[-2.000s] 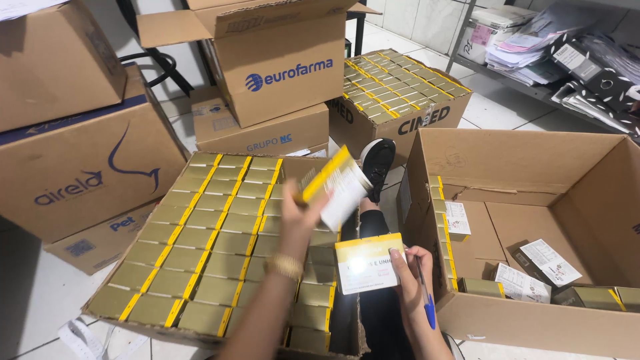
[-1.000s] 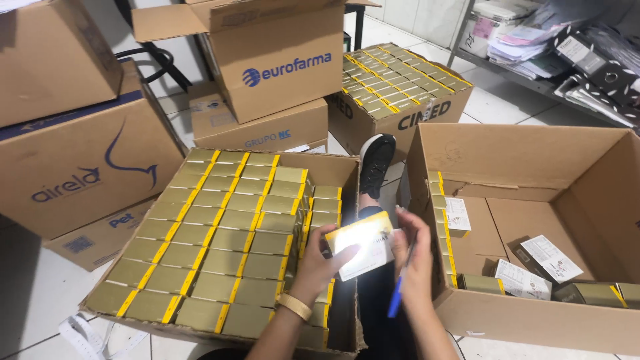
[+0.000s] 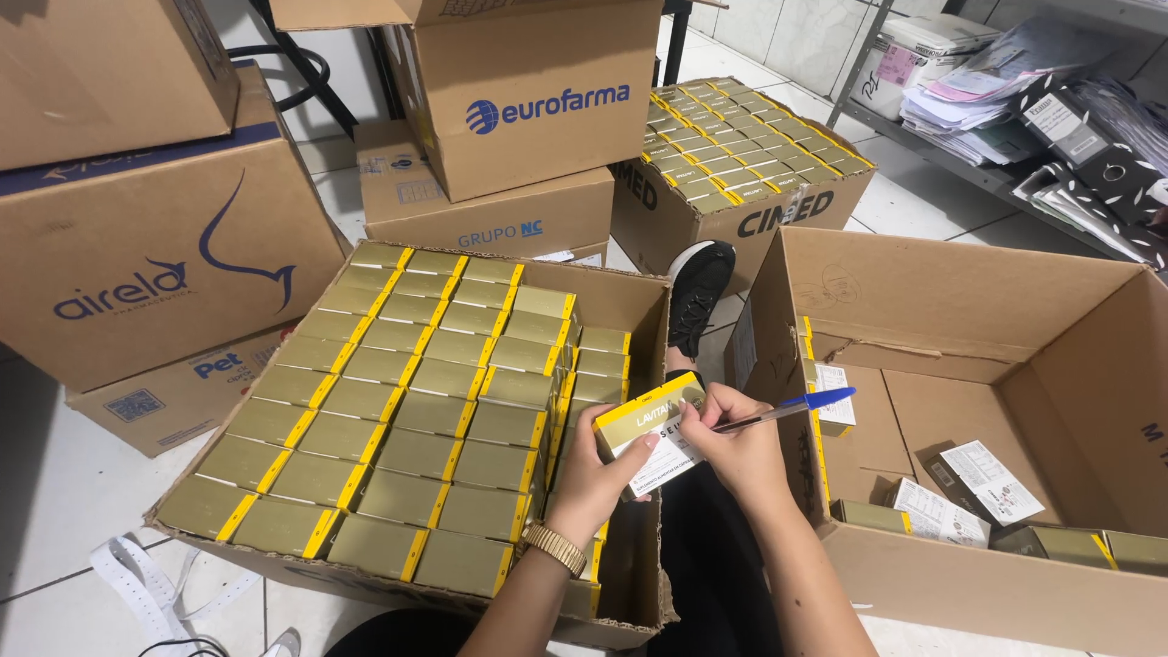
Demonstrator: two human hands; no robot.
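Note:
My left hand (image 3: 607, 470) grips a small Lavitan carton (image 3: 652, 429), gold and white with a yellow edge, over the right side of an open cardboard box (image 3: 650, 365). That box holds rows of gold cartons (image 3: 415, 411) with yellow edges. In my right hand (image 3: 735, 433) is a clear ballpoint pen with a blue cap (image 3: 829, 398) on its rear end; the fingers press against the carton's face, and the pen's tip is hidden behind them. At the right, a second open cardboard box (image 3: 967, 584) has several loose cartons (image 3: 985, 482) at its bottom.
Another box (image 3: 739, 219) packed with gold cartons stands behind. Closed and open cardboard boxes (image 3: 173, 237) are stacked at the left and back. A metal shelf (image 3: 967, 151) at the upper right bears papers and binders (image 3: 1086, 137). My shoe (image 3: 701, 287) rests between the boxes.
Two seconds ago each hand held a carton; now one carton is in my left hand. My right hand has turned the pen from pointing downward to lying across the carton.

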